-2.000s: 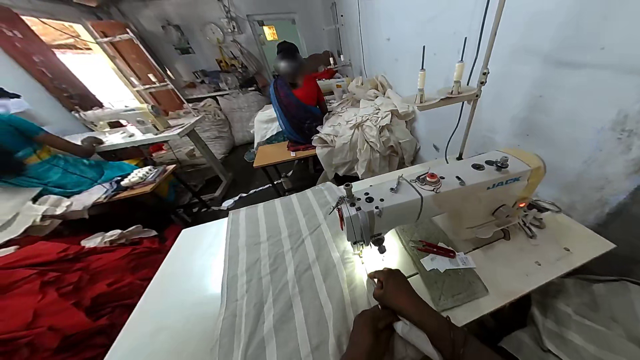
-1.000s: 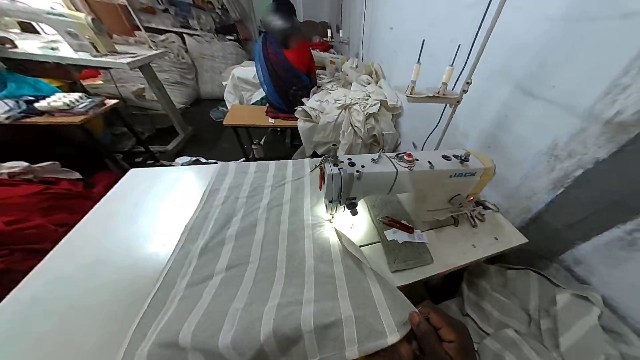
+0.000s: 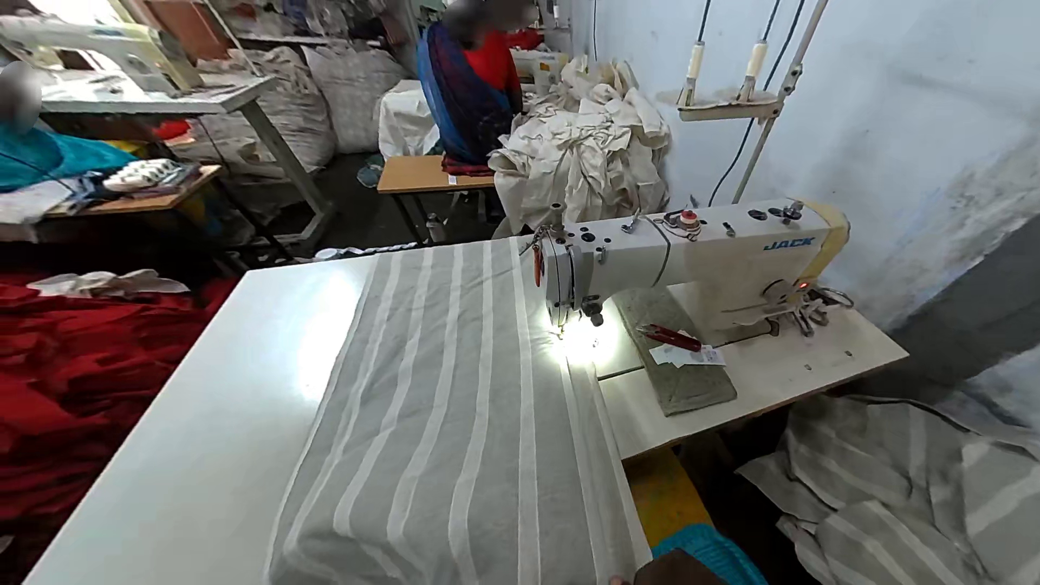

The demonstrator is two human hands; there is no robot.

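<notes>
Grey cloth with pale stripes (image 3: 463,406) lies across the white sewing table, its right part running under the needle area of a lit JACK sewing machine (image 3: 691,252). At the bottom edge, only a small part of my right hand (image 3: 678,569) shows, close to the cloth's right edge; its fingers are mostly cut off, so its grip cannot be told. A fingertip touches the cloth edge beside it. My left hand cannot be made out. Red-handled thread snips (image 3: 673,337) and white paper tags (image 3: 686,356) rest on a folded grey-green cloth (image 3: 678,386) right of the needle.
More striped cloth (image 3: 910,479) is heaped at the lower right. Red fabric (image 3: 81,390) lies left of the table (image 3: 203,422). A thread stand (image 3: 731,106) rises behind the machine. Beyond are a person in blue and red (image 3: 479,89), piled cream cloth (image 3: 585,138) and another person's turquoise sleeve (image 3: 65,158).
Both hands were by the needle two seconds ago, then lower down at the cloth's near right corner. Now the cloth lies straighter along the table, and the hands are mostly out of frame.
</notes>
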